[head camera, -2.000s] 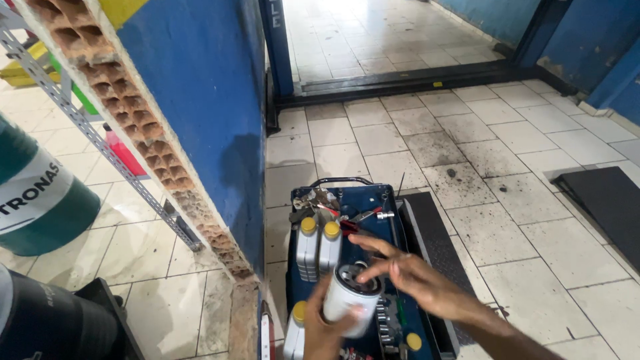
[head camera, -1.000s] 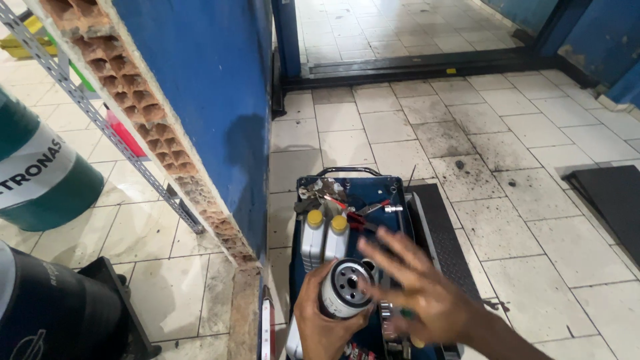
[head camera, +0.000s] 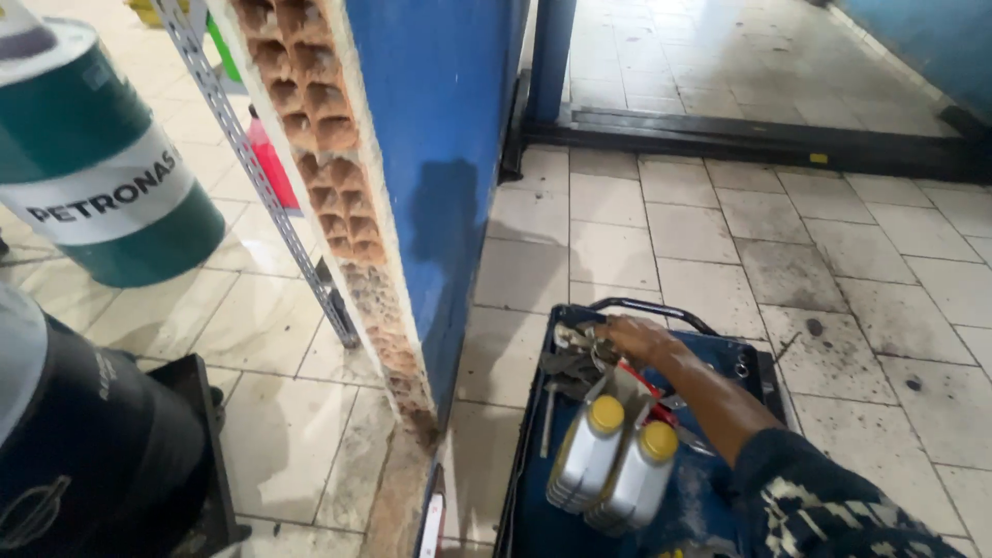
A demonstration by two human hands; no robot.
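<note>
My right hand [head camera: 637,339] reaches to the far left corner of the blue tool cart [head camera: 717,349], at a bundle of rags [head camera: 573,363]; its fingertips are partly hidden, so a grip cannot be made out. Just nearer stand two silver-grey plastic oil bottles with yellow caps, a left one [head camera: 590,457] and a right one [head camera: 637,477]. Red-handled pliers [head camera: 639,380] lie beside the rags, under my forearm. My left hand is out of view, and so is the oil filter.
Left of the cart rises a blue wall [head camera: 434,155] with a broken brick edge [head camera: 329,155]. Beyond it stand a green and white drum [head camera: 108,155], a dark drum [head camera: 101,434] and a perforated metal shelf post [head camera: 248,163]. A black metal floor beam [head camera: 744,139] crosses behind the cart.
My right hand has moved from beside the oil filter to the cart's far left corner. My left hand and the filter it held have gone out of view. The view has shifted.
</note>
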